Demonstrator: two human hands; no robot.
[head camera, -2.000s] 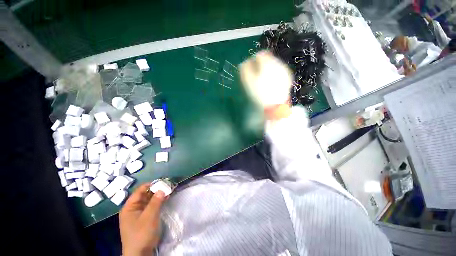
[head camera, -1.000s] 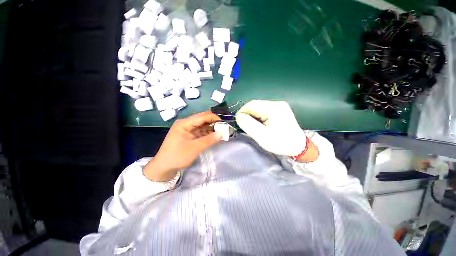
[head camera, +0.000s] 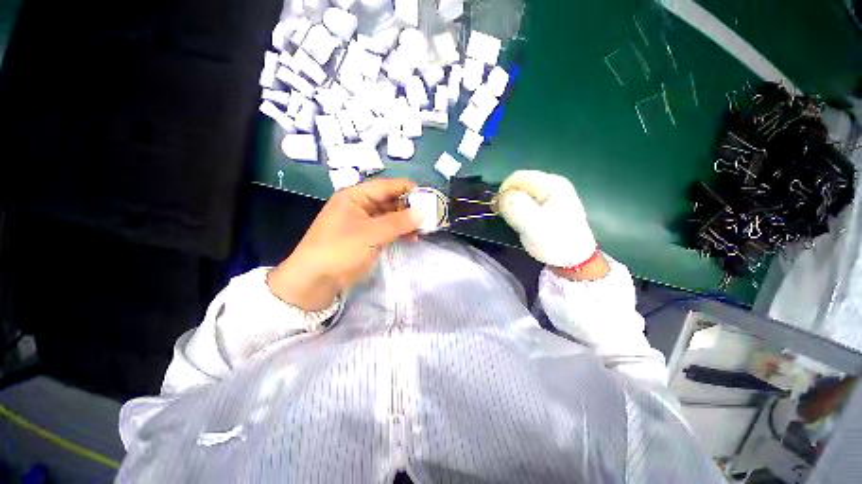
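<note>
My bare left hand (head camera: 345, 241) holds a round metal part (head camera: 446, 210) with a white pad (head camera: 426, 209) on its face, at the bench's front edge. My gloved right hand (head camera: 543, 216) pinches the wire handles of a black binder clip (head camera: 465, 197). The clip's black body is at the right side of the round part. Whether its jaws grip the part cannot be told. Both hands are in front of the striped smock.
A pile of white pads (head camera: 364, 85) lies beyond my left hand, with a blue stick (head camera: 501, 106) at its right. Clear plates (head camera: 654, 106) lie on the green bench (head camera: 577, 123). A dark heap of binder clips (head camera: 780, 180) is at the right. The black tray (head camera: 123, 123) is at the left.
My right hand came from near the clip heap to my left hand with a binder clip. Since one second ago the clip has turned, its handles now pointing right in my right fingers.
</note>
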